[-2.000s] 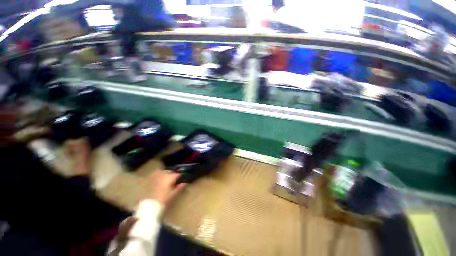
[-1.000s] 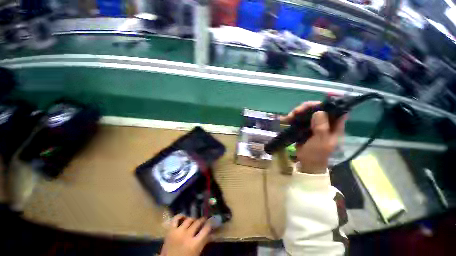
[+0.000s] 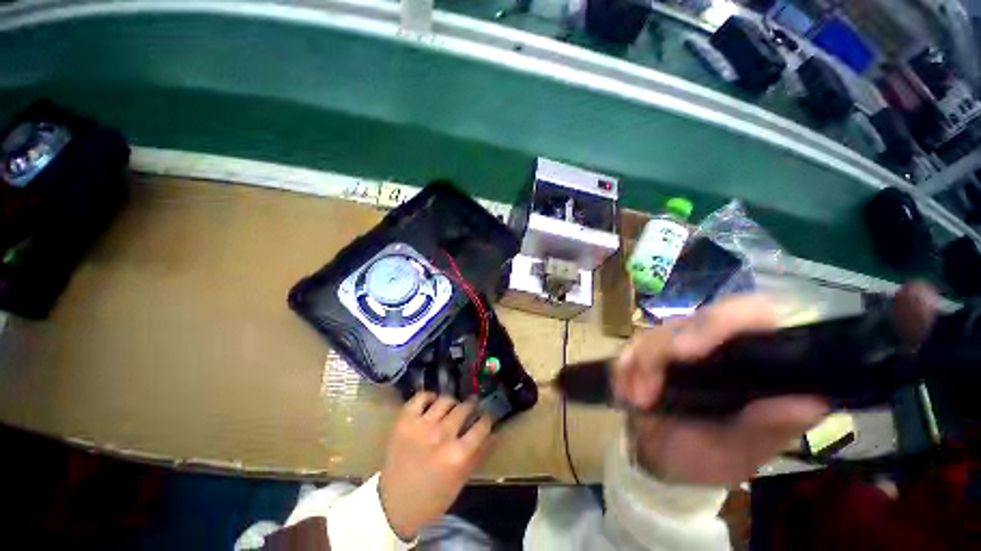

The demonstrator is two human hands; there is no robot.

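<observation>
The opened speaker housing lies on the cardboard-covered bench. A speaker driver in a silver-white frame sits in its front panel. Red speaker wires run to the open shell, beside a small green component. My left hand rests its fingertips on the shell's near edge, over small dark parts; whether it grips one is hidden. My right hand, blurred, holds the black electric screwdriver roughly level, its tip pointing left, just right of the shell.
A screw feeder stands behind the shell. Right of it, a cardboard tray holds a green-capped bottle and a clear plastic bag. Another housing lies far left. The green conveyor belt runs behind.
My right hand has brought the screwdriver lower and nearer, and the tool now points left beside the shell. My left hand stays at the shell's near edge. The view has tilted downward.
</observation>
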